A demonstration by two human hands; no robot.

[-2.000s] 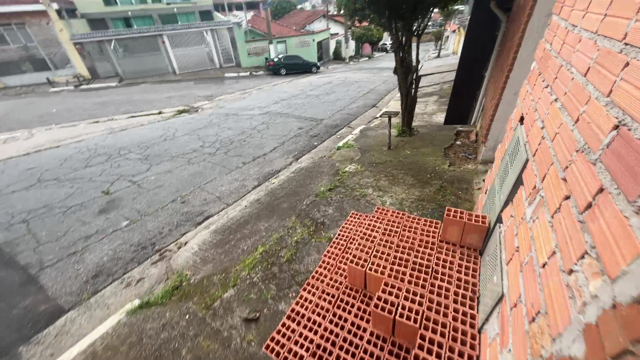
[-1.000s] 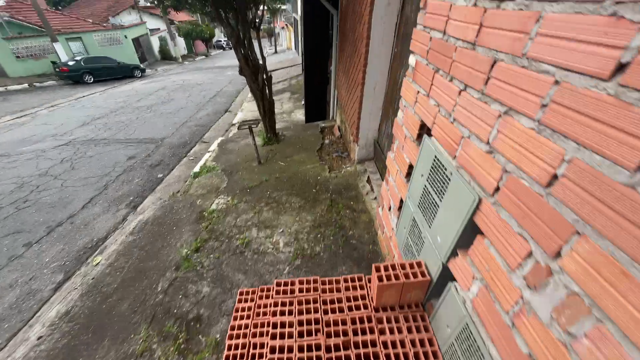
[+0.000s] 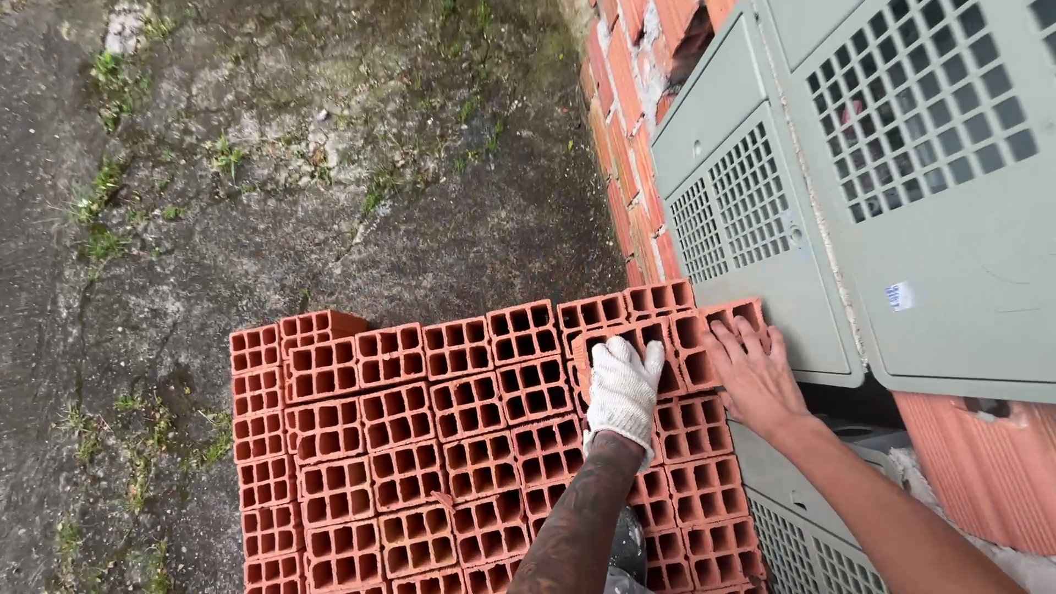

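Note:
A stack of red hollow clay bricks (image 3: 408, 474) stands with its holes facing up. My left hand (image 3: 623, 392), in a white knit glove, has its fingers curled into the holes of a raised hollow clay brick (image 3: 584, 363) near the stack's far right corner. Bare, my right hand (image 3: 755, 371) grips another raised hollow clay brick (image 3: 697, 351) just beside it, fingers over its upper edge and thumb side toward the left hand. The fingertips of both hands are partly hidden in the holes.
Grey-green grilled meter cabinets (image 3: 924, 272) are set in the brick wall (image 3: 631, 165) on the right, close by my right arm. Mossy concrete pavement (image 3: 355, 165) with weeds lies beyond and left of the stack. A small brick shard (image 3: 443, 498) rests on the bricks.
Both hands have come into view and taken hold of raised bricks at the stack's right corner. The view has moved close and tilted down, so the street no longer shows.

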